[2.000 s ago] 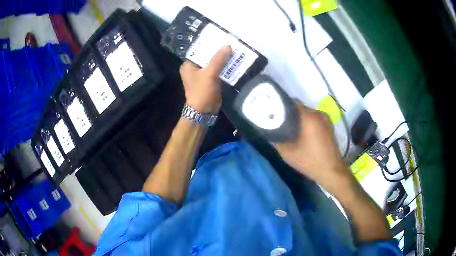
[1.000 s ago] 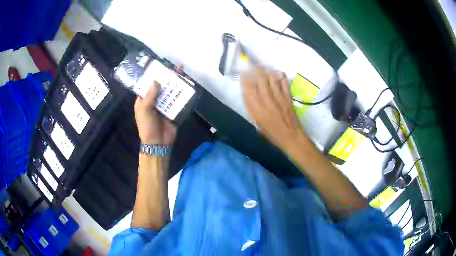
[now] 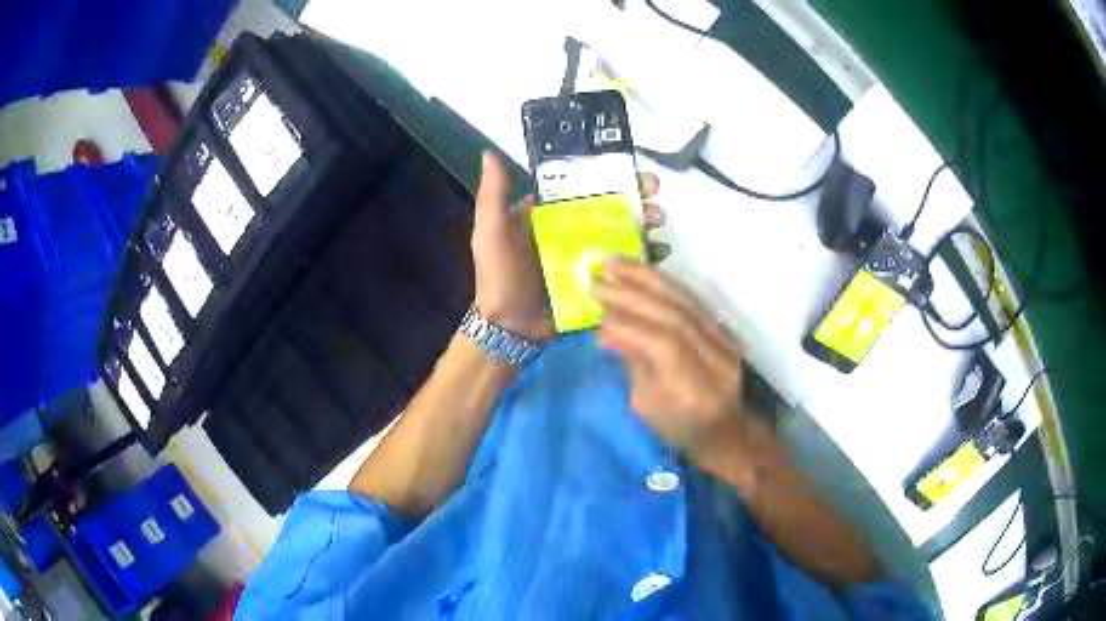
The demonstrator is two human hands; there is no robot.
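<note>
My left hand [image 3: 509, 261] holds a black smartphone [image 3: 576, 125] from beneath, back side up. Its cameras and part of a white label [image 3: 586, 176] show. A yellow-green card [image 3: 570, 237] covers the lower part of the phone's back and hides the rest of the label. My right hand [image 3: 661, 346], slightly blurred, has its fingertips on the card's lower right; its thumb is hidden.
A black tray [image 3: 364, 109] at left holds several phones, labels up; a dark slotted tray [image 3: 315, 364] is below it. On the white-covered bench [image 3: 752, 267], a phone with a yellow-green patch [image 3: 859, 318] lies at right near black cables. Blue bins [image 3: 85, 243] stand far left.
The yellow-green card has gone from the bench onto the held phone. My left hand and the phone moved right, and the phone turned more upright. The scanner left my right hand earlier.
</note>
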